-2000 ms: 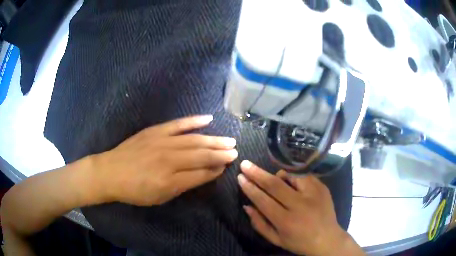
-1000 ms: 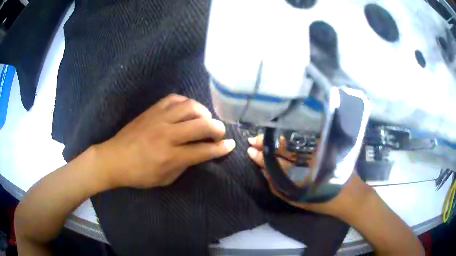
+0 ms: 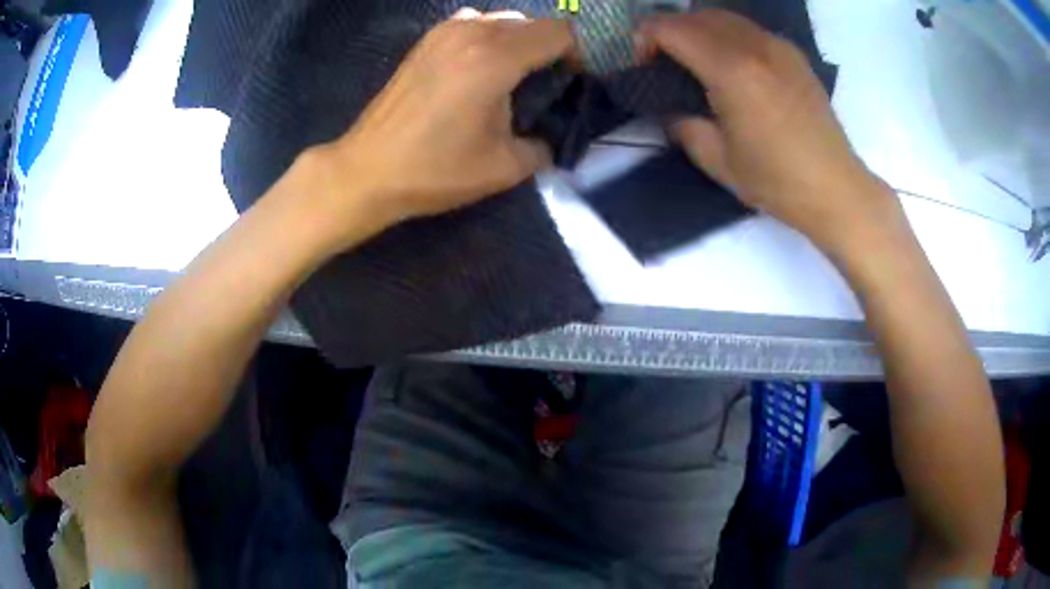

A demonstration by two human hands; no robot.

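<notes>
A dark ribbed garment panel (image 3: pixel 449 276) lies on the white table, its lower corner hanging over the front edge. My left hand (image 3: pixel 461 109) is at the top centre, its fingers closed on a bunched part of the panel. My right hand (image 3: pixel 748 104) grips the dark cloth just to the right, thumb underneath. The cloth between the hands is lifted and folded. A small dark rectangular flap (image 3: pixel 662 207) extends below my right hand over the table. The fingertips are partly cut off or blurred near the top edge.
The table's ruler-marked front edge (image 3: pixel 691 349) runs across the view. A blue plastic basket (image 3: pixel 788 449) stands below at right, beside the wearer's legs. Another dark cloth piece (image 3: pixel 115 29) lies at upper left. Bright yellow marks (image 3: pixel 568 5) show at the top centre.
The view has tilted down, and the machine head has left the picture. My hands have gone from lying flat or pressing on the panel to gripping and lifting its cloth.
</notes>
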